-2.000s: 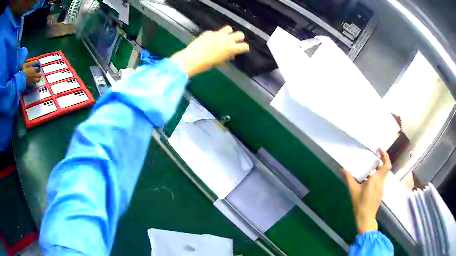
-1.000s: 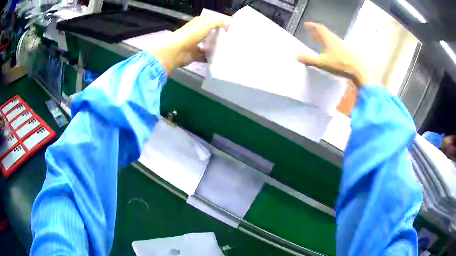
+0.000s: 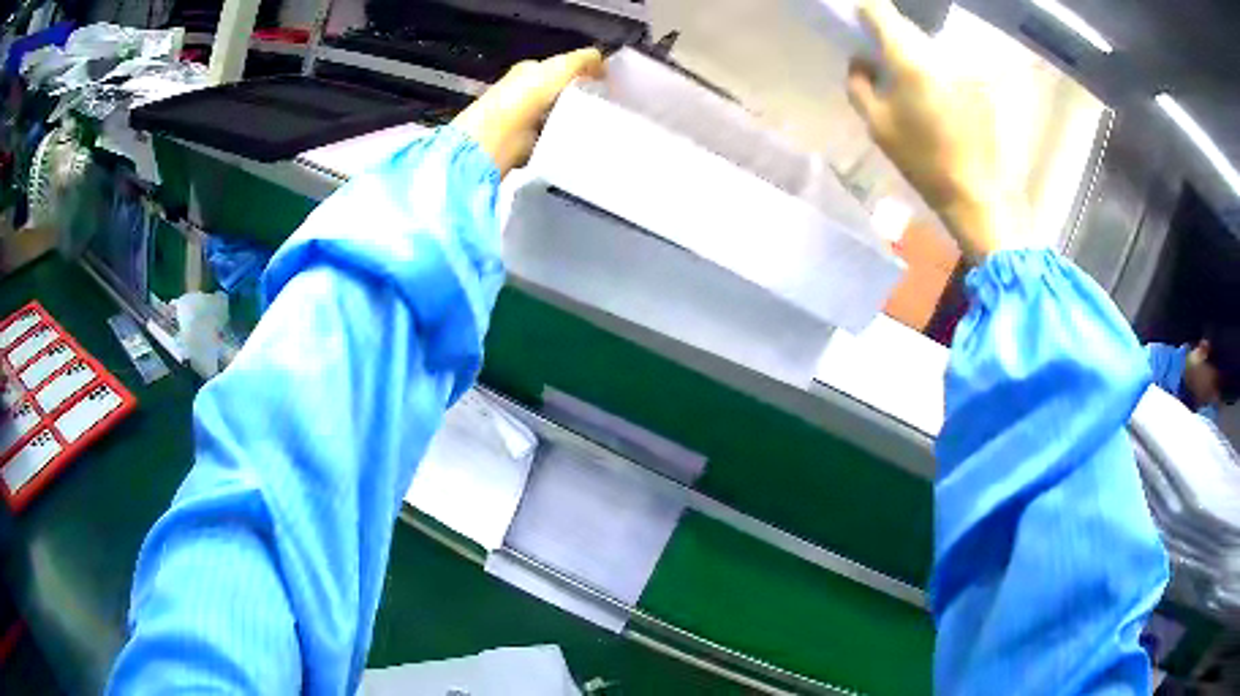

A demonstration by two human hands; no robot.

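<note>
A white sheet bundle (image 3: 707,204) lies on the upper shelf in front of me, its layers slightly fanned and tilted, over more white sheets (image 3: 653,279). My left hand (image 3: 533,106) grips the bundle's upper left corner; its fingertips are partly hidden behind the paper. My right hand (image 3: 925,129) is raised above the bundle's right end, apart from it. A pale white piece shows at its fingertips, cut off by the top edge, so its shape is unclear.
A black tray (image 3: 293,112) lies on the shelf at left. Posted papers (image 3: 592,524) hang on the green bench back. A red tray (image 3: 61,394) with white pieces is at far left. Silvery-grey packs (image 3: 1190,490) are at right, near a person (image 3: 1197,367). A folded white piece (image 3: 476,673) lies below.
My left hand moved from empty air to the bundle's left corner. My right hand left the bundle and rose. The bundle now lies flatter. The view has swung to the right.
</note>
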